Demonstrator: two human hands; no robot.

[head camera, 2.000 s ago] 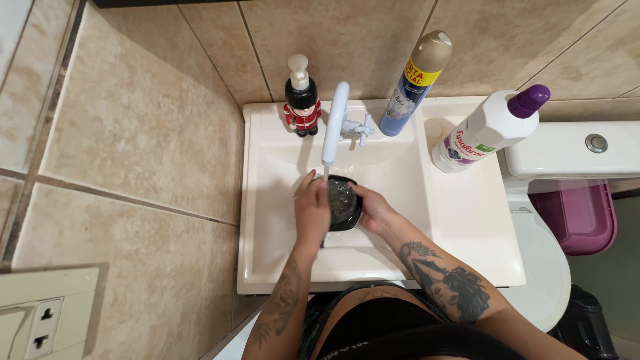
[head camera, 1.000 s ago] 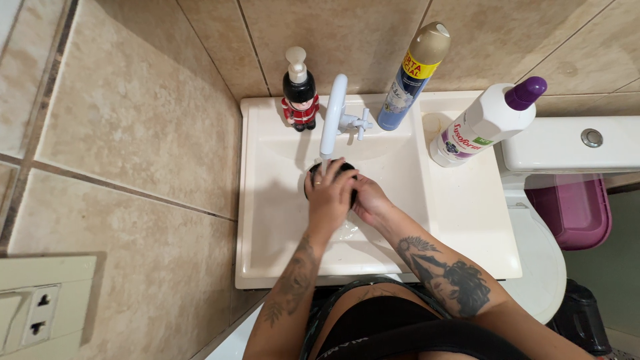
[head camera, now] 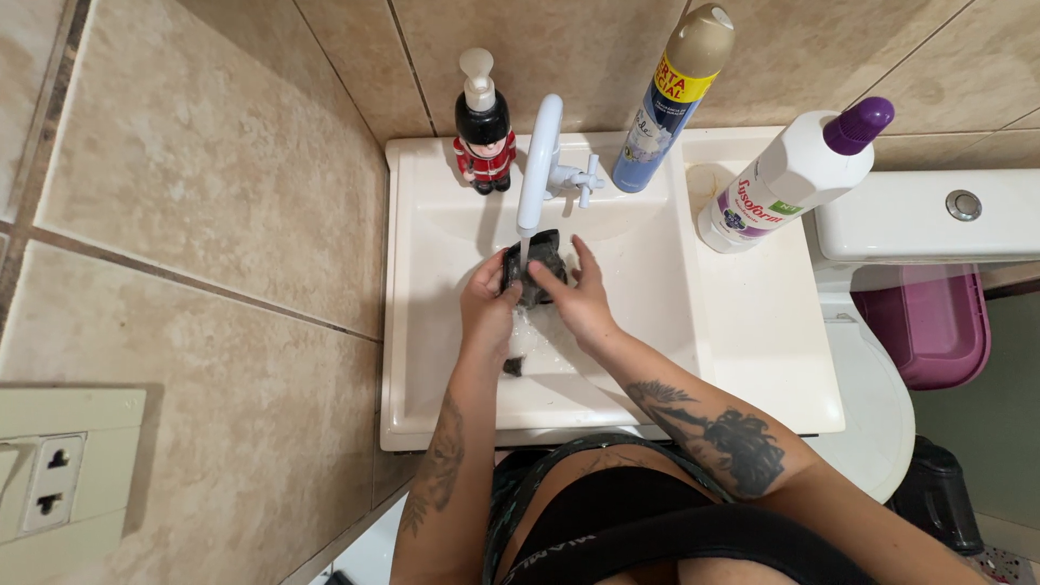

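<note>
Water runs from a white faucet (head camera: 542, 162) onto a small black square container (head camera: 546, 244), wet and partly hidden by my fingers. My left hand (head camera: 489, 305) grips its left side, thumb at the near edge. With fingers spread, my right hand (head camera: 581, 301) is at the right side, its thumb touching the inside or surface of the container. Which of these it touches is unclear. A small dark piece (head camera: 513, 366) lies in the white sink (head camera: 650, 325) beside my left wrist; its kind cannot be told.
Behind the sink stand a soldier-shaped soap dispenser (head camera: 485, 138) and an aerosol can (head camera: 662, 106). A white bottle with a purple cap (head camera: 792, 179) stands on the right ledge. Farther right are a toilet (head camera: 886, 211) and a purple plastic bin (head camera: 942, 325). A tiled wall (head camera: 211, 187) borders the left side.
My left hand has moved from on top of the black container to its left side. My right hand's fingers have spread. The container's face is uncovered again, and a dark piece shows in the basin.
</note>
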